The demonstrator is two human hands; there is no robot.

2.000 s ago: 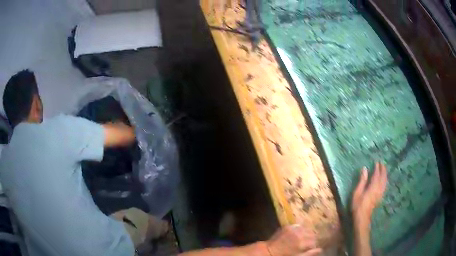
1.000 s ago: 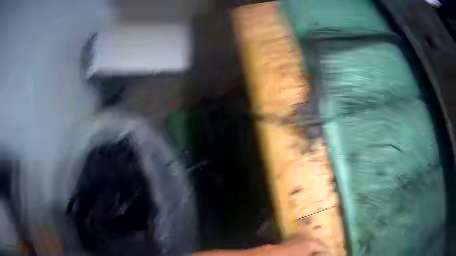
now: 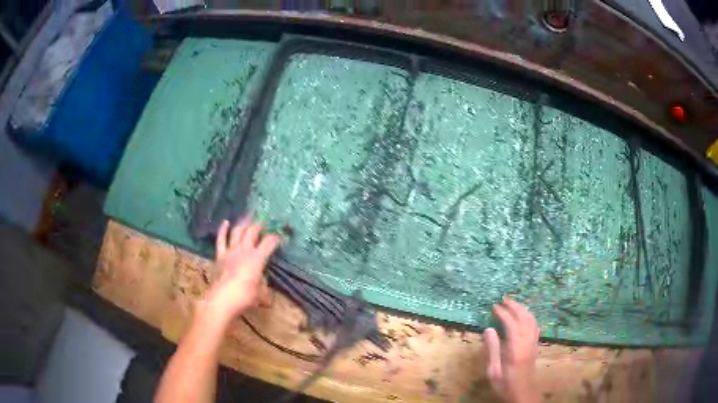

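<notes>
The green cutting pad point(image 3: 472, 197) fills the middle, scored and littered with small black scraps. Dark bands cross it and line its left and top sides. A bunch of thin black offcuts point(image 3: 311, 297) lies on the pale wooden ledge point(image 3: 189, 283), by the pad's near edge. My left hand point(image 3: 240, 268) is at the upper left end of this bunch, fingers over the pad edge; whether it grips any strips is hidden. My right hand point(image 3: 516, 346) is over the ledge and near pad edge at the lower right, fingers apart, holding nothing.
The rusty brown press beam point(image 3: 472, 39) with an orange-red button point(image 3: 678, 112) runs along the far side. A blue object point(image 3: 106, 90) stands at the upper left beyond the pad. Loose black scraps lie on the ledge between my hands.
The view has swung round from the person in light blue and the plastic bag to the pad and ledge. Both my hands now show; the right was out of view one second ago.
</notes>
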